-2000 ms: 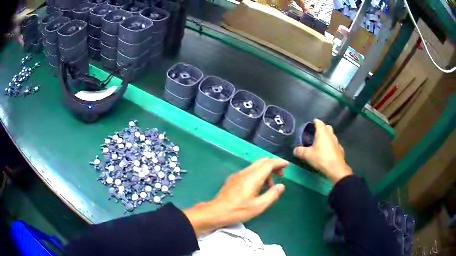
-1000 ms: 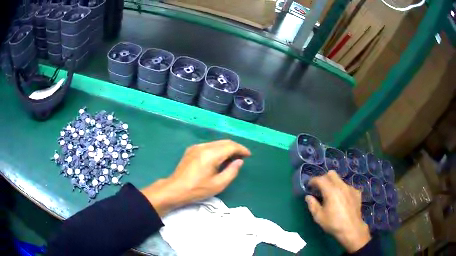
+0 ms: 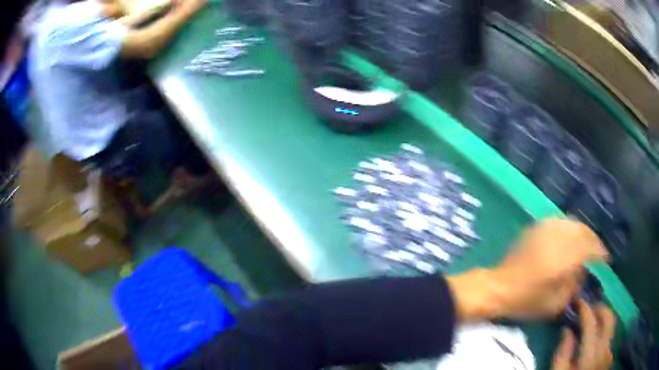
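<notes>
The frame is blurred. My left hand (image 3: 553, 269) reaches in at the lower right, its fingers bent over a dark plastic housing (image 3: 591, 289); its grip is unclear. My right hand (image 3: 594, 338), cut off by the bottom edge, has its fingers around the housing, which is mostly hidden by both hands. A white cloth (image 3: 485, 350) lies below my left wrist. A pile of small grey-and-white fittings (image 3: 412, 213) lies on the green bench left of my hands.
Stacked housings (image 3: 556, 148) stand behind the green ledge (image 3: 477, 160). A black handled part (image 3: 354, 108) is beyond the pile. Another person (image 3: 79, 79) sits at far left. A blue stool (image 3: 173, 307) and cardboard box (image 3: 87, 231) are on the floor.
The view has swung left, bringing the stool and person into sight. My right hand has left the right-hand rows with a housing and come together with my left hand.
</notes>
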